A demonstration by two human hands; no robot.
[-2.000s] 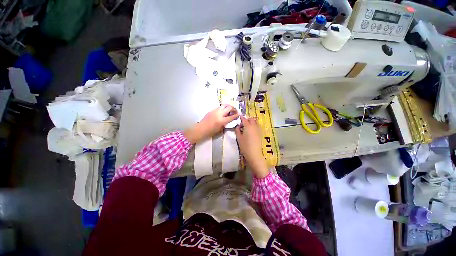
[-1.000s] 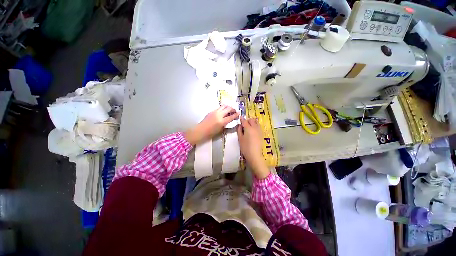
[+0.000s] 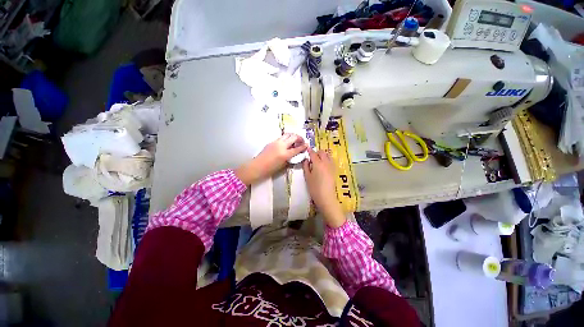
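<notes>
A white fabric strip [image 3: 299,193] runs from the front table edge up under my hands, with a second length [image 3: 261,201] hanging beside it. My left hand [image 3: 280,153] holds the cloth near the needle area, fingers bent together. My right hand [image 3: 320,177] presses its fingertips on the cloth from the right, touching or nearly touching my left fingers. The needle area [image 3: 310,135] is small and partly hidden. More white cloth [image 3: 264,75] lies bunched beyond it. Yellow printed tape [image 3: 344,167] lies flat right of my right hand.
The cream sewing machine head [image 3: 422,80] spans the right side. Open yellow-handled scissors [image 3: 405,149] lie on the bed, beside dark small tools [image 3: 442,153]. Stacked white cloth [image 3: 114,159] is at the left. A phone [image 3: 444,212] and thread cones [image 3: 479,263] are at the lower right.
The near ends of the strips have shifted slightly. Both hands stay in nearly the same place on the cloth.
</notes>
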